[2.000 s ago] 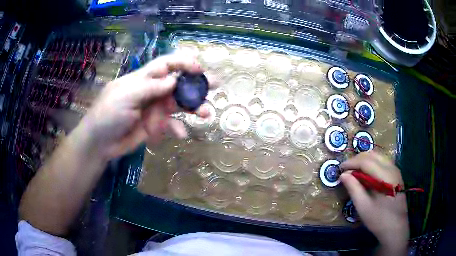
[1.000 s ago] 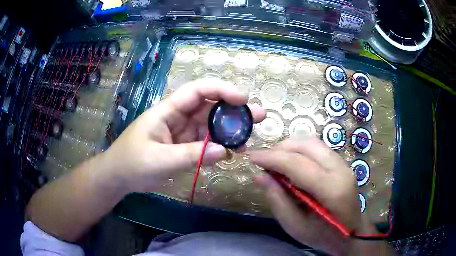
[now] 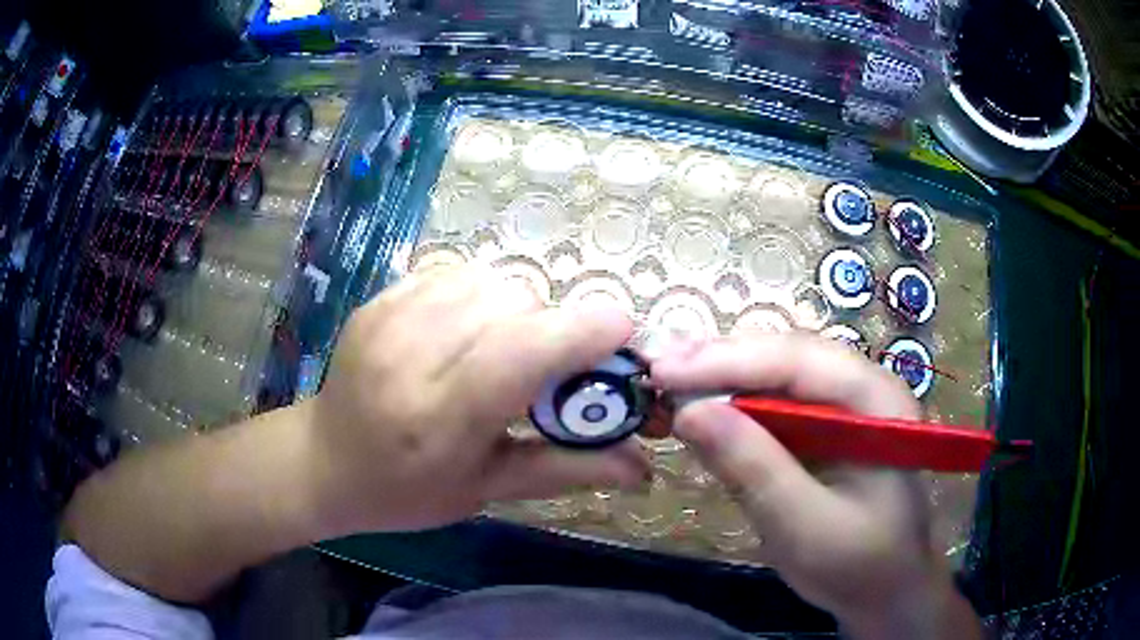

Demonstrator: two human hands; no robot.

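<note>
My left hand (image 3: 450,400) holds a small loudspeaker (image 3: 593,410) over the middle of the clear receiving tray (image 3: 625,494). The speaker's back, with its pale ring and round magnet, faces me. My right hand (image 3: 813,488) holds the red test probe (image 3: 875,435) nearly level, with its cable at the right end. The probe's front end is at the speaker's right edge. My fingers partly hide the tip, so contact cannot be told. Speakers sit magnet side up in two columns at the tray's right side, the lower ones hidden by my right hand.
A supply tray (image 3: 206,294) at the left holds rows of dark speakers with red wires. Glossy stacked trays (image 3: 750,44) stand behind the main tray. A large white-rimmed round object (image 3: 1019,81) is at the upper right. A blue and yellow item (image 3: 294,15) lies at the top left.
The speaker has turned from its dark front to its magnet side. My right hand has brought the probe to its edge, and the probe now lies more level.
</note>
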